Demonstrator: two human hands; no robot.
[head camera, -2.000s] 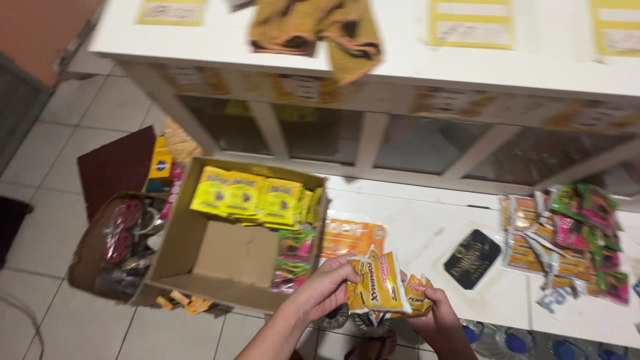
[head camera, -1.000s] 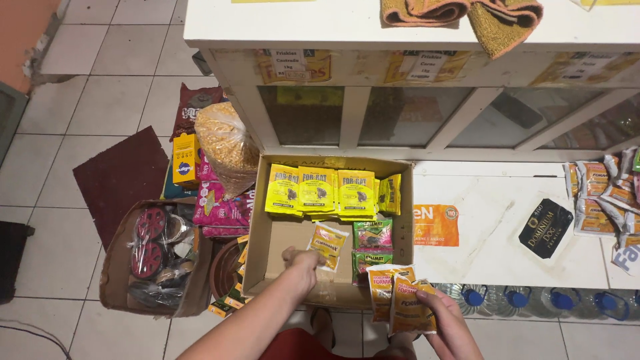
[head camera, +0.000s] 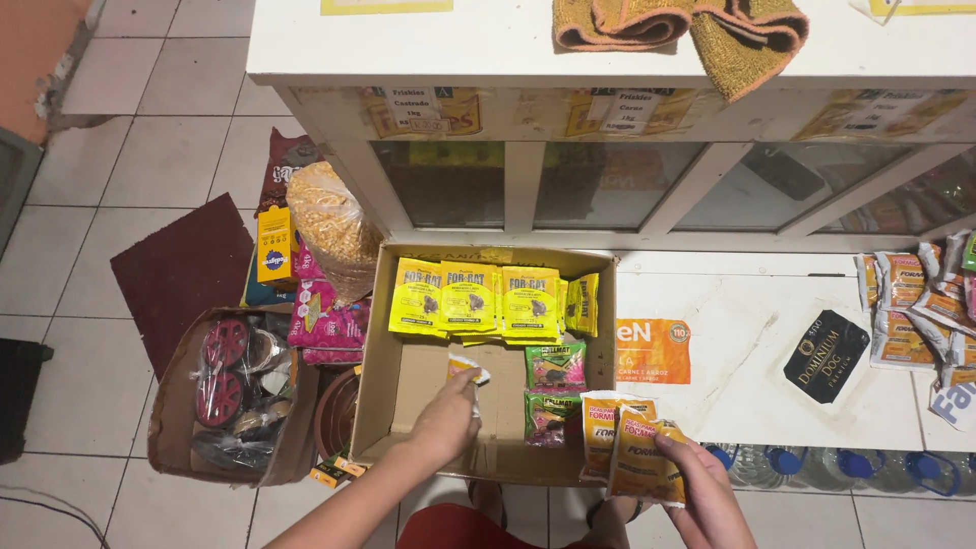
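My left hand (head camera: 446, 419) reaches into the cardboard box (head camera: 496, 467), its fingers on an orange-and-white sachet (head camera: 463, 369) that is mostly hidden by the hand. Over the box's right front corner, my right hand (head camera: 698, 476) grips several orange ant-bait sachets (head camera: 646, 457), fanned out. Yellow rat-bait sachets (head camera: 469, 297) stand in rows along the back of the box, with one more group (head camera: 582, 305) turned sideways at its back right. Green-and-pink sachets (head camera: 555, 367) lie along the right side, below the yellow ones.
More orange sachets (head camera: 903, 305) are piled on the white ledge (head camera: 732, 305) at right, near a black sticker (head camera: 826, 357). Water jugs (head camera: 785, 461) stand below. Left of the box are a bag of corn kernels (head camera: 328, 206) and an open carton of wheels (head camera: 171, 435). A cloth (head camera: 751, 46) hangs over the counter.
Two seconds ago both hands held the orange sachets together right of the box. My left hand has since moved left into the box with one sachet. The view has shifted.
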